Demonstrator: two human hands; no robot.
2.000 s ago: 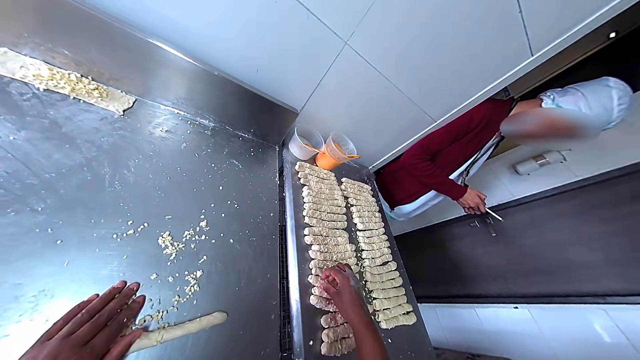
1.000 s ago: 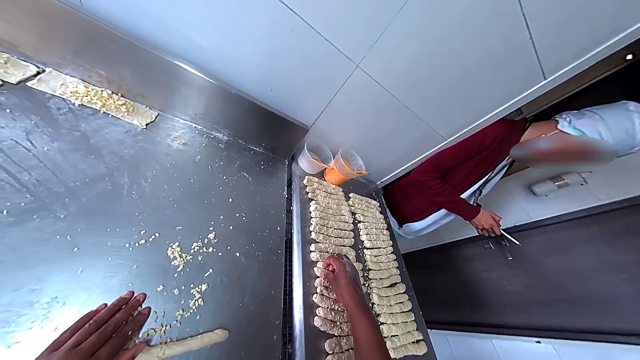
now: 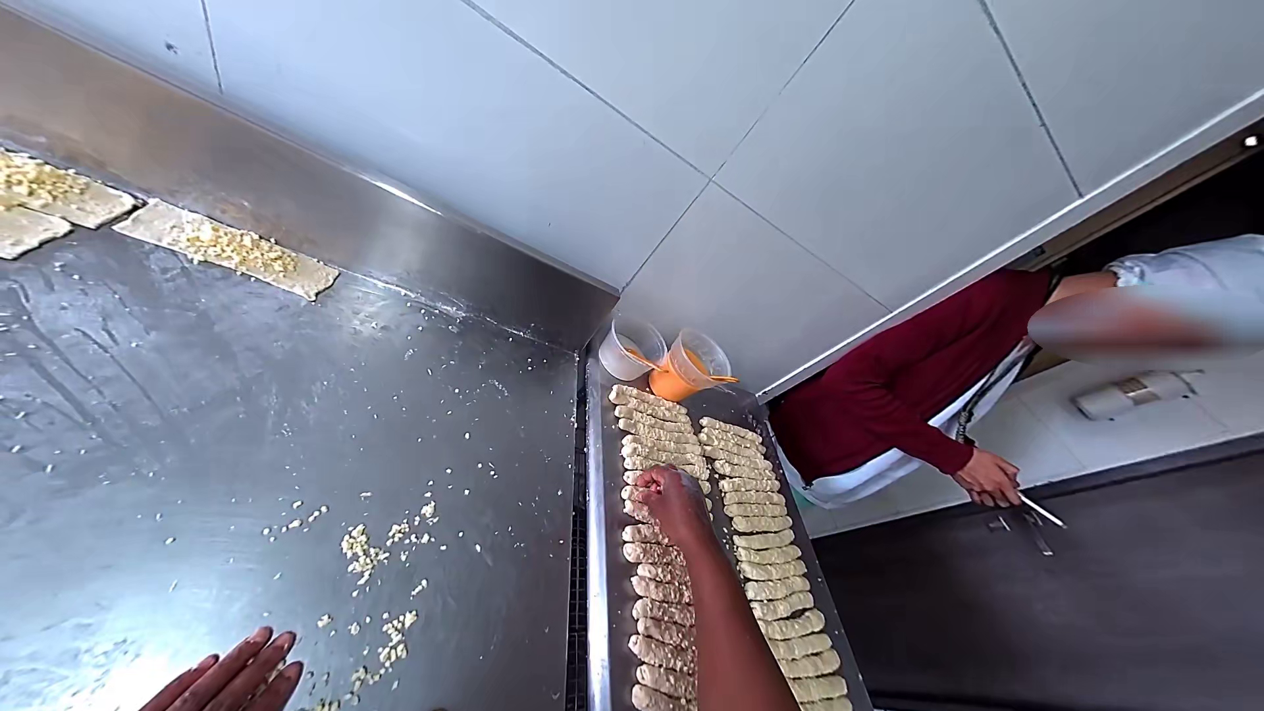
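My left hand (image 3: 232, 676) lies flat, fingers apart, at the lower left over the steel table (image 3: 444, 415), beside scattered crumbs of pale grated filling (image 3: 365, 553). My right hand (image 3: 671, 499) is over the left row of dough sticks (image 3: 664, 590) on a metal tray, its fingers curled inward; whether anything is between them cannot be seen. A second row of dough sticks (image 3: 775, 571) lies to the right. Dough strips topped with the same kind of filling (image 3: 237, 247) lie along the table's back edge.
Two plastic cups stand at the tray's far end, one whitish (image 3: 630, 351), one holding orange liquid (image 3: 681, 370). A steel backsplash (image 3: 444, 242) borders the table. At the right, a person in a dark red sweater (image 3: 908, 385) holds a thin white item beside a dark counter (image 3: 1047, 583).
My right hand has moved farther up the left row, toward the cups. The view has shifted, so the dough stick beside my left hand is nearly out of frame.
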